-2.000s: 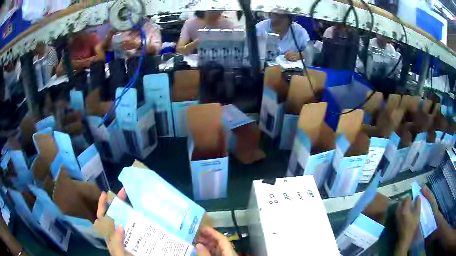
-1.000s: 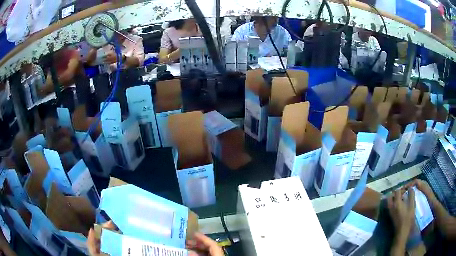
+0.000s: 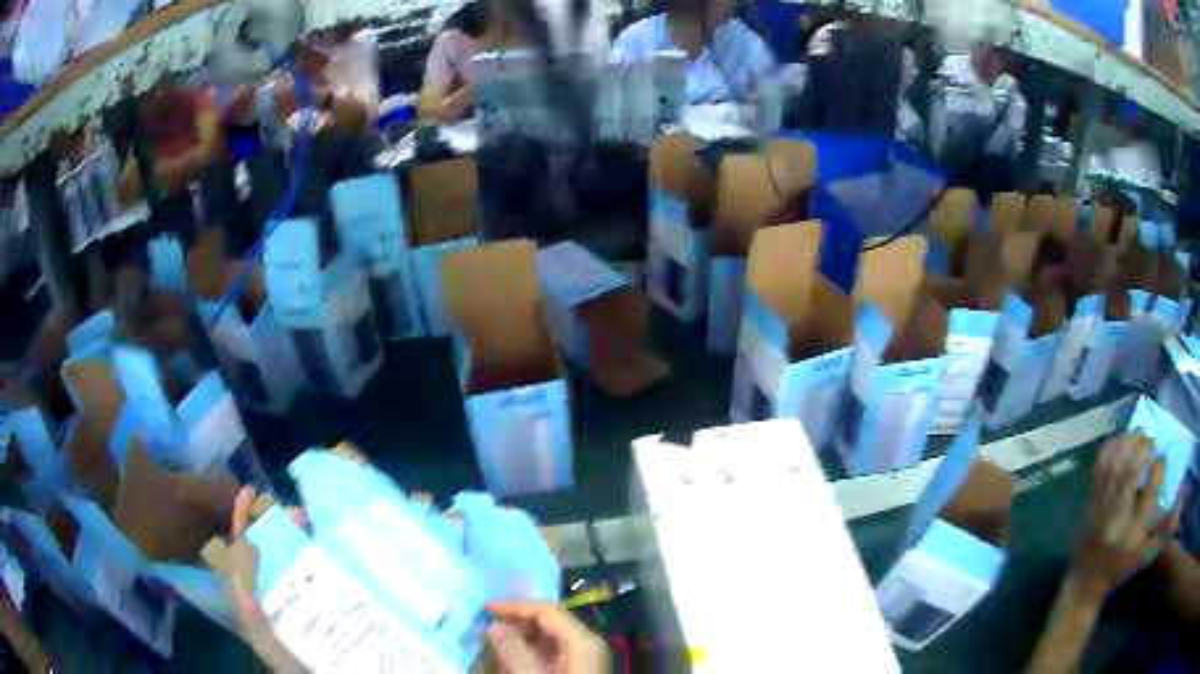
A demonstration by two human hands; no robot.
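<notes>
A light blue and white carton [image 3: 382, 560] is between my hands at the lower left, with a printed text panel towards me and a blue flap standing out at its right end. The picture is blurred there. My left hand [image 3: 250, 579] is around its left end, fingers partly hidden behind it. My right hand [image 3: 550, 637] is at its lower right corner, thumb and fingers against the edge. An open carton [image 3: 521, 435] stands upright just beyond, brown mouth up.
A white equipment case [image 3: 757, 553] stands right of my hands, a yellow-handled tool [image 3: 599, 595] beside it. Open cartons [image 3: 895, 408] stand in rows left and right. One carton [image 3: 592, 310] lies tilted behind. Another person's hands [image 3: 1112, 527] hold a carton at right.
The carton in my hands has turned so its text panel shows more, and a blue flap now stands out at its right. The neighbour's hands at right have moved up and right.
</notes>
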